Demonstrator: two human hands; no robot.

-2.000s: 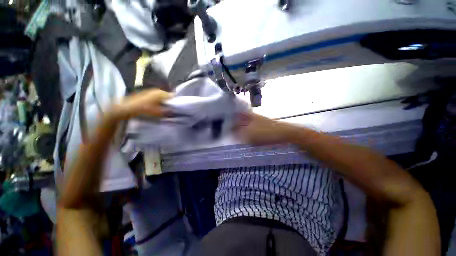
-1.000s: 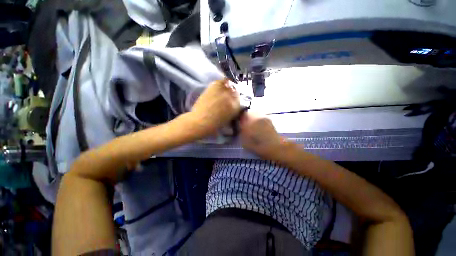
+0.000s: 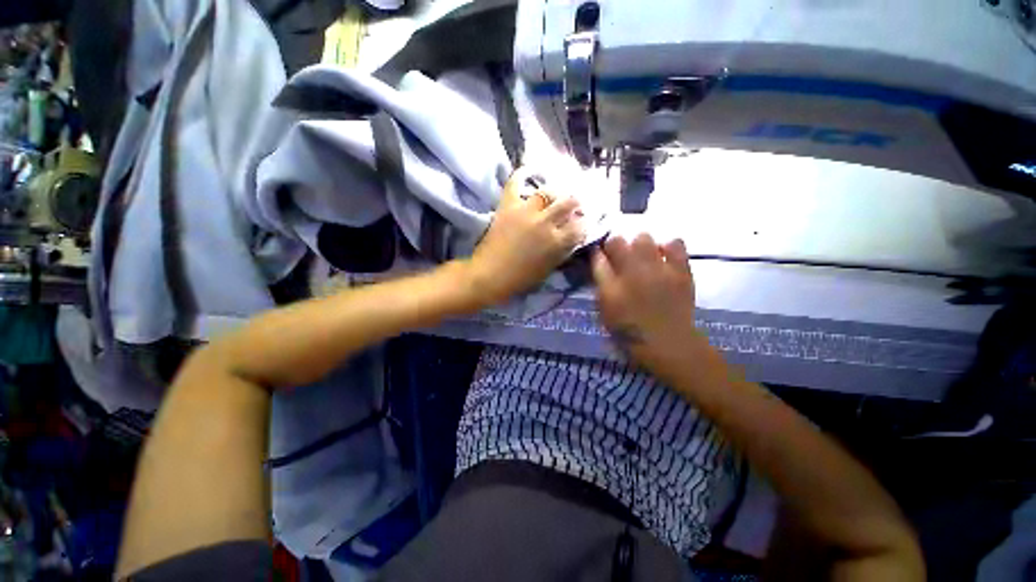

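A light grey garment with dark grey bands (image 3: 432, 159) lies bunched left of the needle area. My left hand (image 3: 528, 241) grips its edge just left of the presser foot (image 3: 611, 171). My right hand (image 3: 645, 284) pinches a dark edge of the same cloth, close beside my left fingers, below and in front of the foot. The fingertips partly hide the held edge. The white sewing machine head (image 3: 773, 125), with a blue stripe and "JACK" lettering, stands above and right of my hands. Whether the cloth is under the foot cannot be told.
The white machine table has a ruler scale (image 3: 795, 346) along its front edge. More grey cloth with dark bands (image 3: 216, 171) hangs at the left. Patterned dark-and-white cloth (image 3: 579, 432) covers the lap. Another machine (image 3: 66, 202) stands at the far left. A dark display panel is at the right.
Two seconds ago both hands held the blurred cloth further left. They have come together at its edge beside the foot. The view has shifted, and the garment now lies spread in folds at left.
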